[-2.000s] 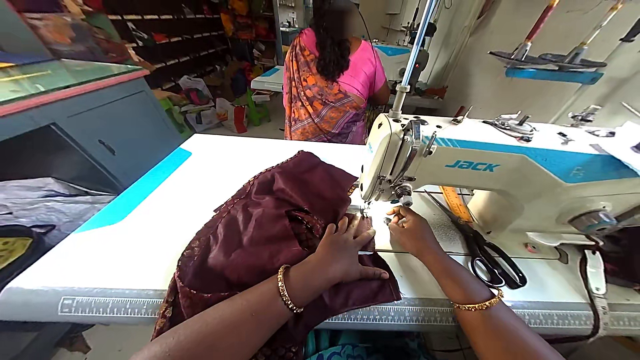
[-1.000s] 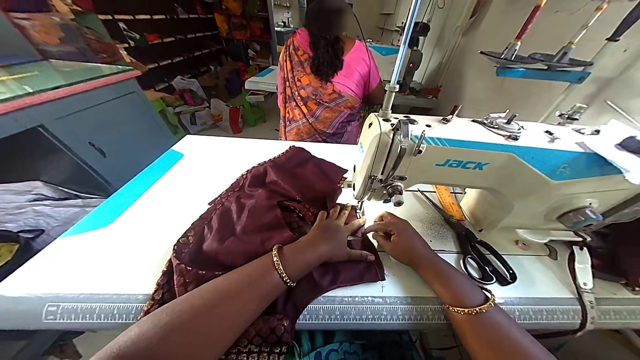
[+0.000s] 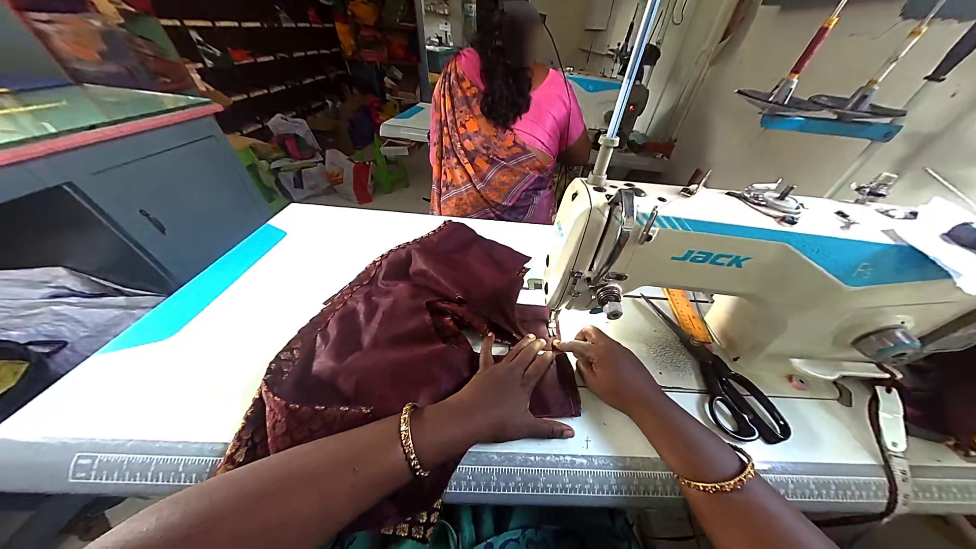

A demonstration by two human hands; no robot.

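Maroon fabric with gold-patterned edging (image 3: 381, 328) lies across the left of the Jack sewing machine (image 3: 709, 259), and a narrow part of it passes under the needle area (image 3: 553, 328). My left hand (image 3: 507, 389) presses flat on this part, fingers spread, fingertips just in front of the needle. On the right, my right hand (image 3: 610, 366) has its fingers bent, with the index fingertip on the fabric edge by the presser foot, near the left fingertips. Whether it pinches the cloth cannot be told. Black-handled scissors (image 3: 736, 396) lie right of my right hand, blades partly over an orange ruler (image 3: 686, 313).
A printed measuring scale (image 3: 564, 482) runs along the table's front edge. A measuring tape (image 3: 896, 457) hangs at the right. Beyond the table, a person in a pink and orange garment (image 3: 496, 145) faces away. A grey cabinet (image 3: 152, 198) stands at the left, thread spools (image 3: 812, 57) at upper right.
The maroon fabric under my left hand has shifted and now covers less of the table in front of the needle. Both hands stay close to the needle; the scissors lie as before.
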